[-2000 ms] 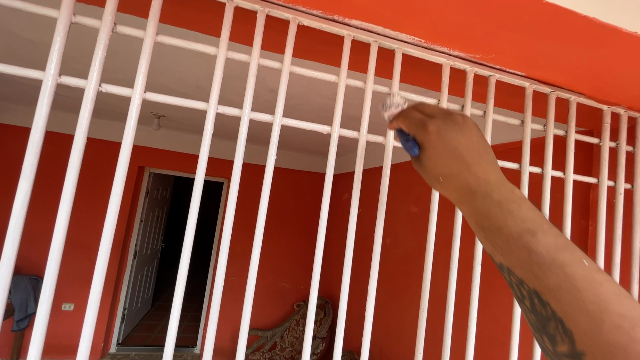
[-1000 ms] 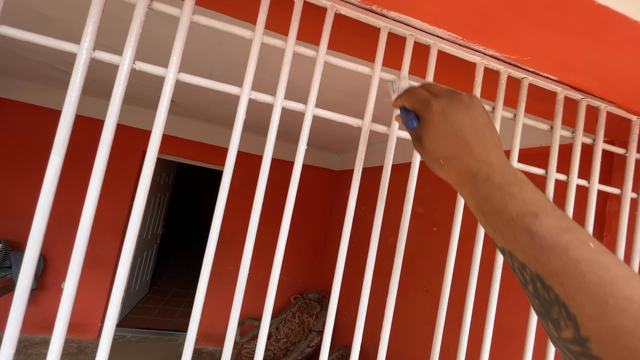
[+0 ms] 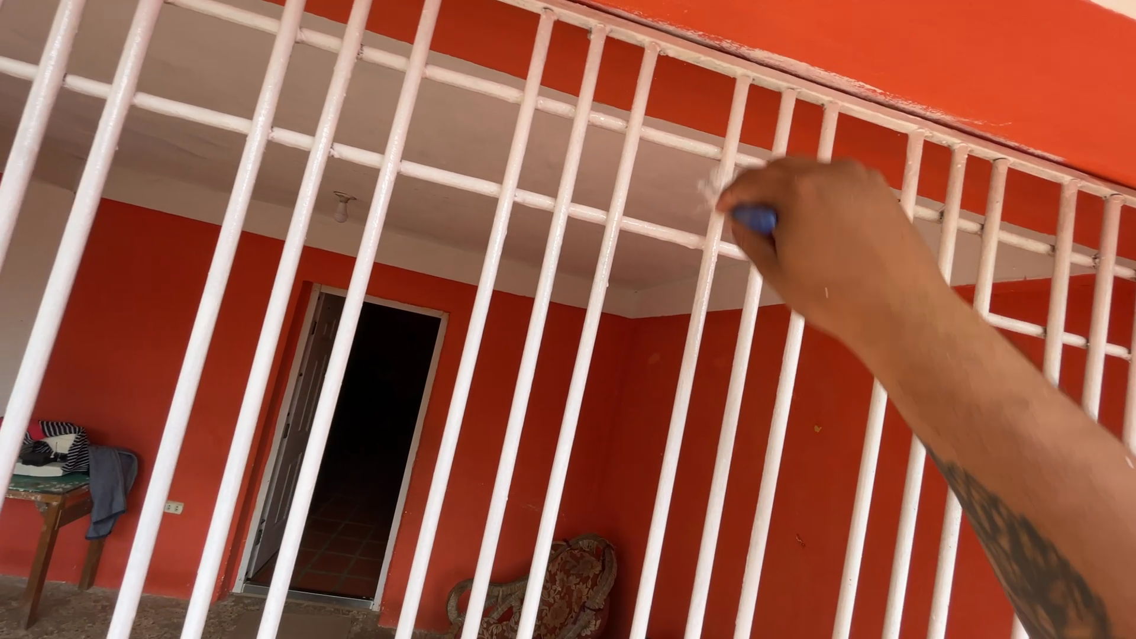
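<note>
My right hand (image 3: pixel 821 235) is raised at the upper right, closed around a paintbrush with a blue handle (image 3: pixel 754 218). The brush's pale bristles (image 3: pixel 710 188) are blurred and lie at an upright bar of the white metal grille (image 3: pixel 611 240), close to the upper crossbars. Most of the brush is hidden by the fingers. The bars look glossy in places. My left hand is out of view.
An orange beam (image 3: pixel 932 62) runs above the grille. Behind the bars are a red wall (image 3: pixel 524 390), a doorway with a door (image 3: pixel 306 444) standing ajar, an upholstered chair (image 3: pixel 577 577), a table (image 3: pixel 49 501) with cloths on it and a ceiling bulb (image 3: pixel 342 209).
The view has shifted, bringing the table at the left into fuller sight. My right hand stays on the brush near the top of the grille, now at a different bar.
</note>
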